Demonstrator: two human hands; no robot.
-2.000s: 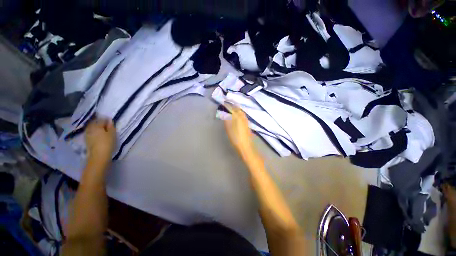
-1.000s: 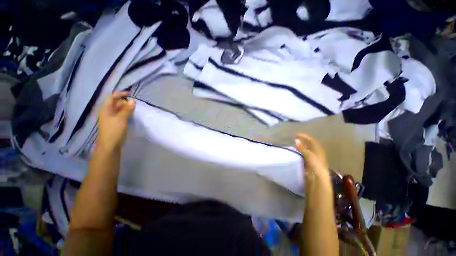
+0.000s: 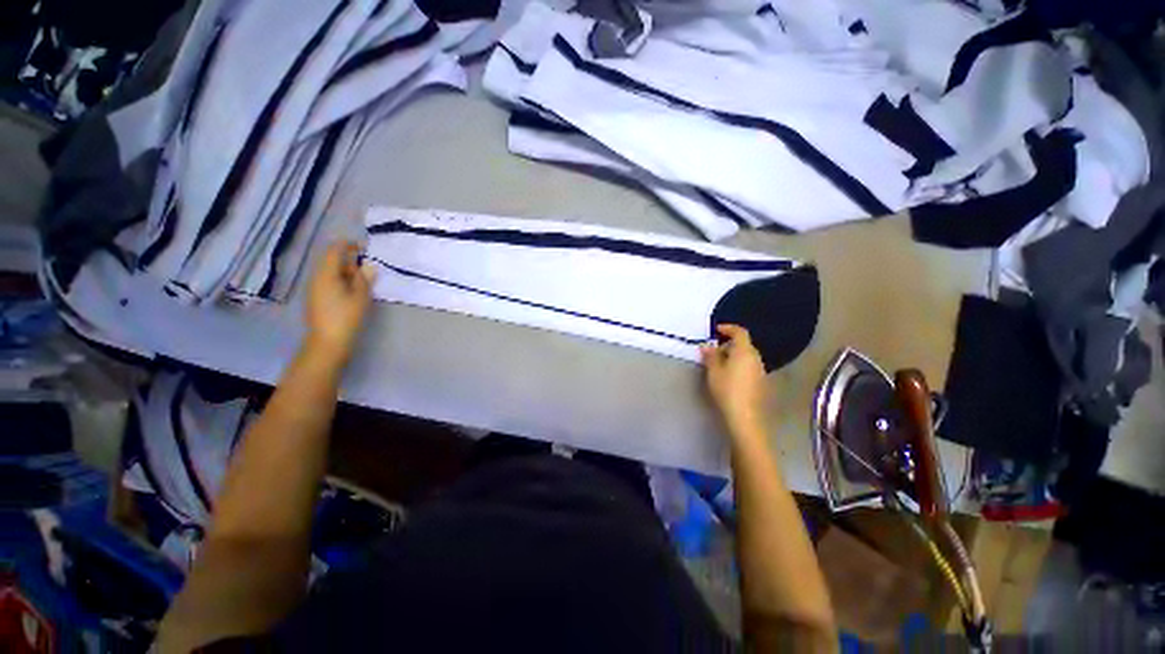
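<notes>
A long white garment panel (image 3: 549, 271) with a black stripe near its far edge and a thin dark line along it lies across the table in front of me. Its right end has a rounded black end piece (image 3: 773, 313). My left hand (image 3: 342, 296) pinches the panel's left end. My right hand (image 3: 735, 371) pinches its near edge beside the black end piece. The steam iron (image 3: 882, 441), with a silver rim and reddish-brown handle, stands at the table's right, touched by neither hand.
Fanned striped panels (image 3: 256, 153) lie at the left. A looser pile of white and black panels (image 3: 715, 115) lies at the far centre and right. A black square pad (image 3: 1005, 373) is right of the iron. The hose (image 3: 952, 562) trails below the iron.
The panel, earlier stretched between my hands with a plain white side showing, now lies flat with its black stripe and rounded black end visible. Both hands still hold it. The iron shows fully now.
</notes>
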